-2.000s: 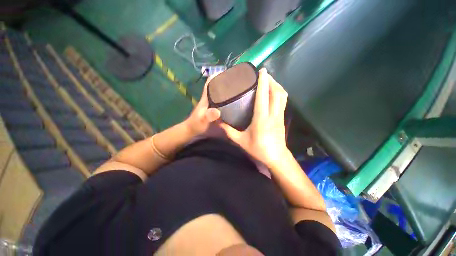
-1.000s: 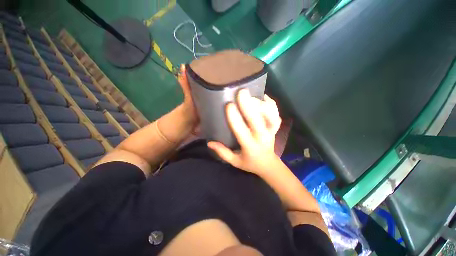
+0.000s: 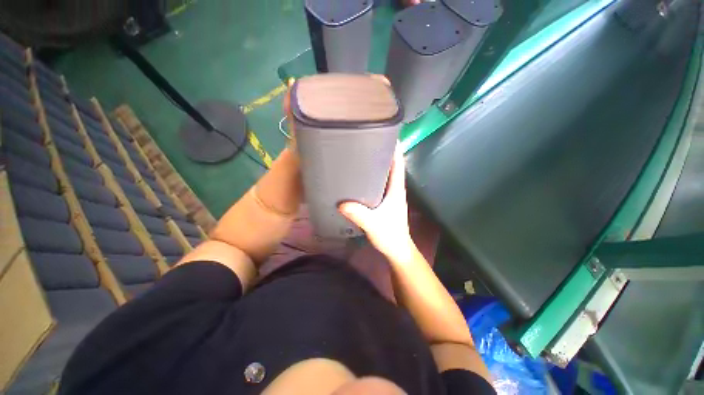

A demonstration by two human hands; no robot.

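Observation:
A grey speaker housing (image 3: pixel 344 166) stands upright between my two hands, in front of my chest. Its pinkish-tan end faces up, with a dark rim around it, and small marks show near the lower edge of the side facing me. My left hand (image 3: pixel 290 158) grips the left side, its fingers mostly hidden behind the housing. My right hand (image 3: pixel 387 208) holds the lower right side, with the thumb across the near face.
Several grey housings (image 3: pixel 424 58) with dark end plates stand beyond mine. A conveyor belt (image 3: pixel 533 162) with a green frame (image 3: pixel 617 231) is on the right. Stacked housings (image 3: pixel 66 224) lie at left. A round stand base (image 3: pixel 213 131) and blue bin (image 3: pixel 482 312) are on the floor.
The housing has turned and tilted, so its long near side shows. My right hand has moved from across its face down to the lower right side. The standing housings have come further into view.

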